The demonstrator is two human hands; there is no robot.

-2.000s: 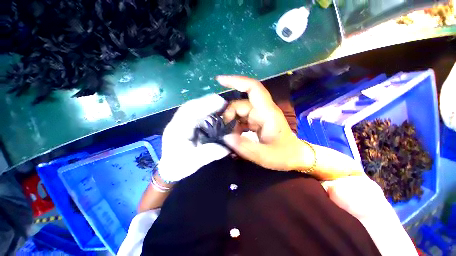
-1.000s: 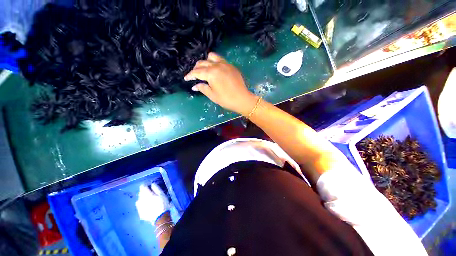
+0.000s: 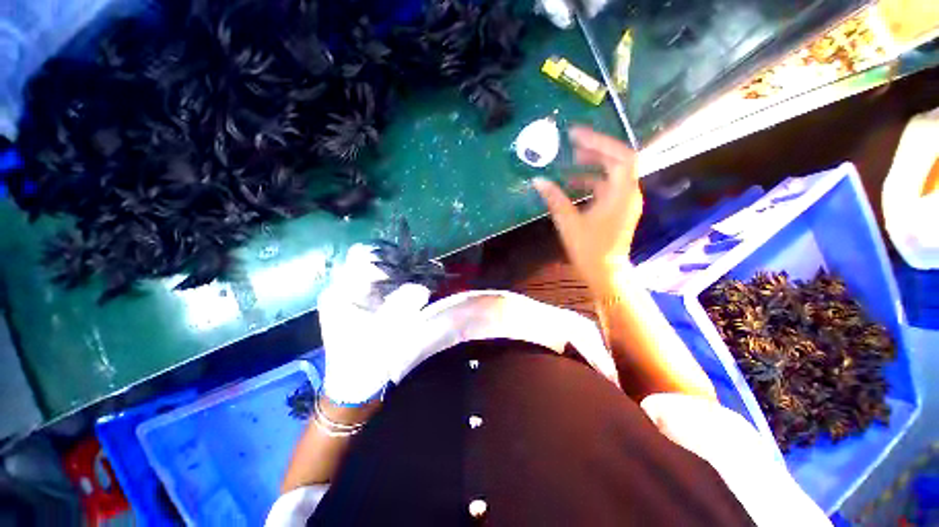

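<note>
My left hand, in a white knit glove, holds a black spiky piece over the bench's front edge. My right hand is bare, a little blurred, with fingers apart and nothing in it. It is beside a small white squeeze bottle lying on the green bench top, not visibly touching it. A large heap of loose black spiky pieces covers the left and back of the bench.
Yellow-green items lie near the bench joint. A blue crate at right holds brown-black pieces with golden tips. A blue crate at lower left has a few black pieces in a corner. Part of a person in white shows at the right edge.
My left hand has risen from the left crate and now holds a black piece. My right hand has moved right from the black heap to beside the white bottle.
</note>
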